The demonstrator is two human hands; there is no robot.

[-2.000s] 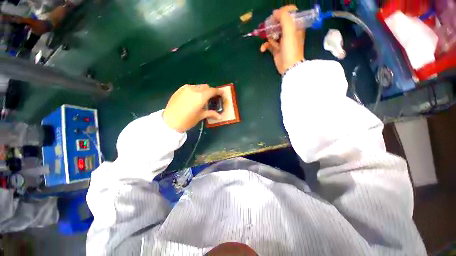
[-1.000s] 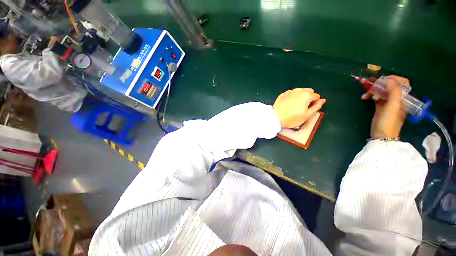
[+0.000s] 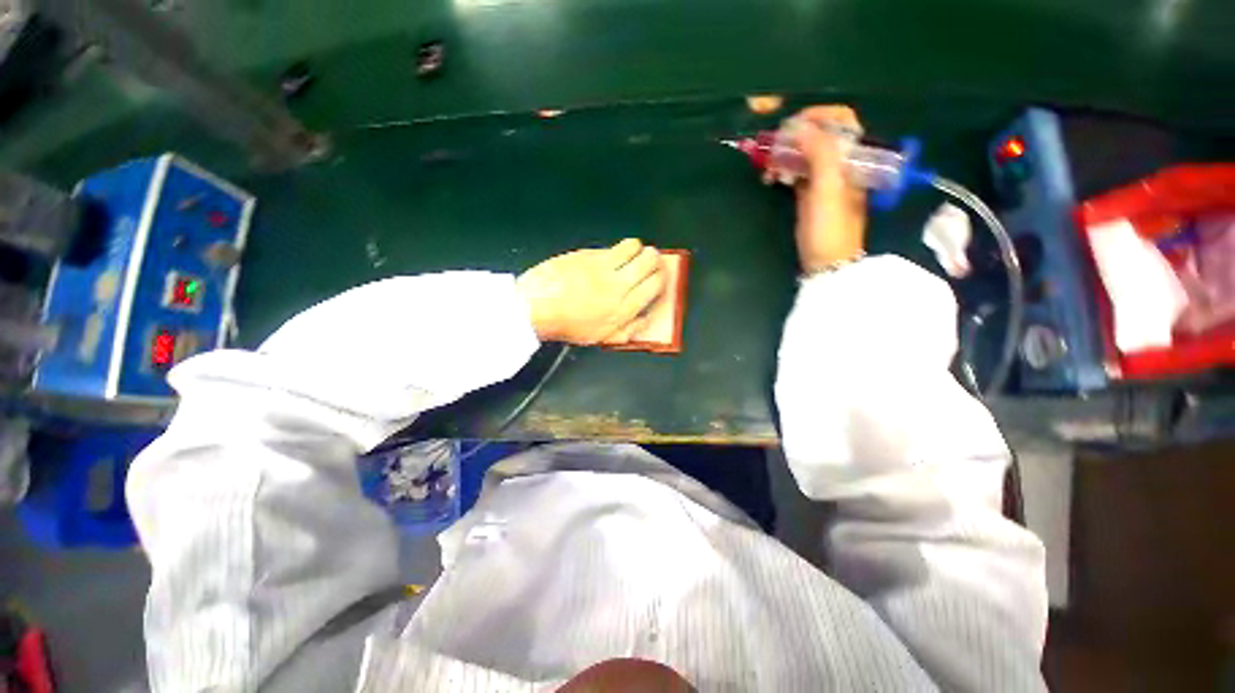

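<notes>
My left hand (image 3: 596,294) lies over the left part of the square pad (image 3: 673,301), white with an orange-red border, on the green bench. Its fingers are curled down and hide whatever is under them; I cannot tell if it holds anything. My right hand (image 3: 826,190) is wrapped around the dispensing syringe (image 3: 878,168), held over the bench with its red end and thin needle pointing left. The syringe has a blue adapter at its back, joined to a clear air hose (image 3: 1005,241).
A blue control box (image 3: 146,278) stands at left, another (image 3: 1050,257) at right beside a red bin (image 3: 1167,355). A crumpled white piece (image 3: 948,240) lies near the hose. Small black units (image 3: 429,57) lie at the back left. A blue basket (image 3: 413,485) is below the bench edge.
The view has swung back to the right, so the right box and red bin show again. The black unit seen in my left hand two seconds ago is no longer visible. My right hand still holds the syringe.
</notes>
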